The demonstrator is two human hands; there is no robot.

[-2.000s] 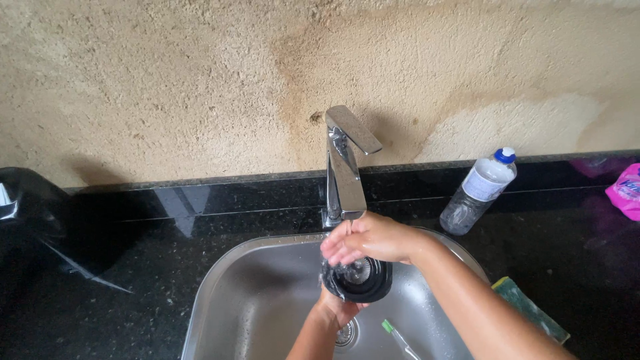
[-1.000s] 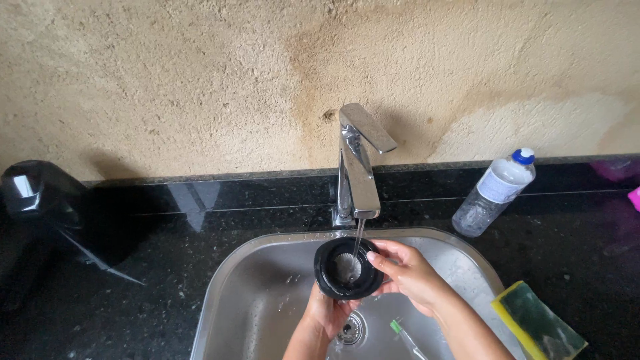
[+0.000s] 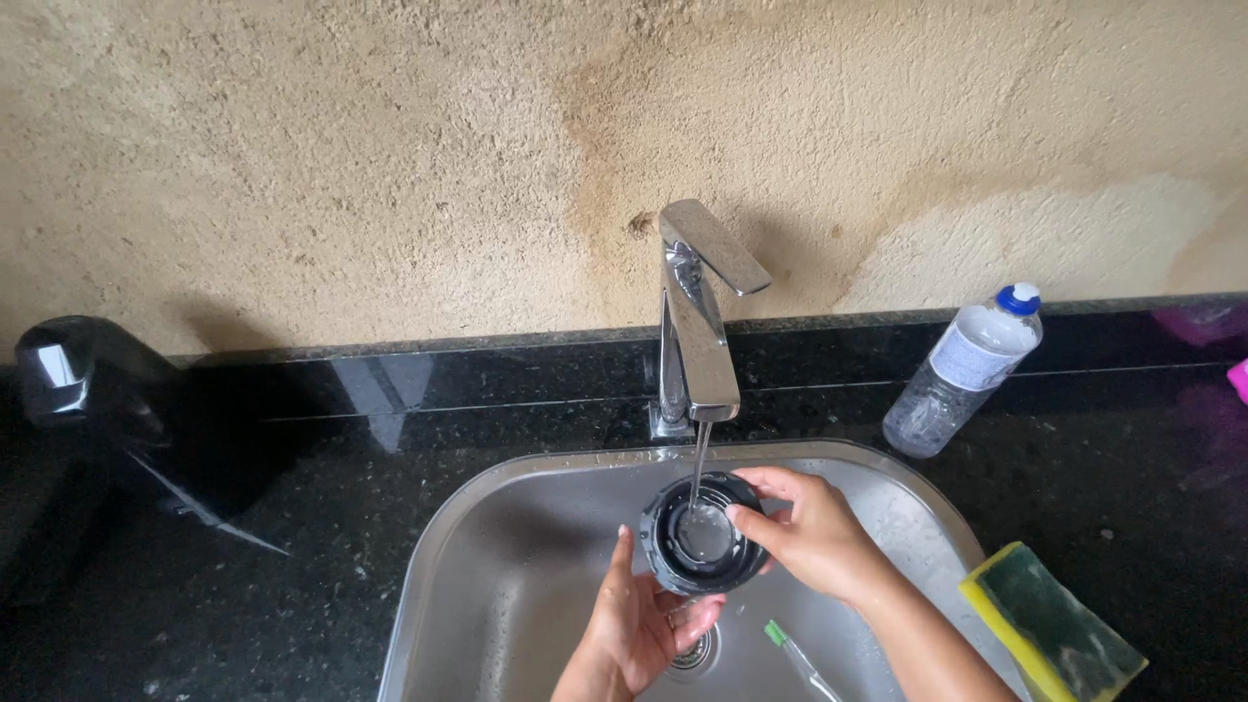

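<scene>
Under the stream from the chrome faucet [image 3: 702,341] is a round black ringed part [image 3: 673,536], its hollow side up with water in the middle. My right hand [image 3: 804,531] grips its right rim, thumb on top and fingers beneath. Just below and left of it, my left hand [image 3: 639,624] is cupped with its fingers spread; whether it touches the underside cannot be told. Both are over the stainless steel sink [image 3: 507,604]. A clear-handled brush with green bristles [image 3: 804,663] lies in the basin, right of the drain [image 3: 694,651].
A yellow and green sponge [image 3: 1058,624] lies on the black stone counter [image 3: 322,585], right of the sink. Behind it stands a clear bottle with a blue cap [image 3: 960,370]. A glossy black object [image 3: 107,409] is at the left. Something pink [image 3: 1238,378] shows at the right edge.
Two seconds ago my right hand was over the black part's hollow; it has moved to the right rim. My left hand held the part from below and now has its fingers spread.
</scene>
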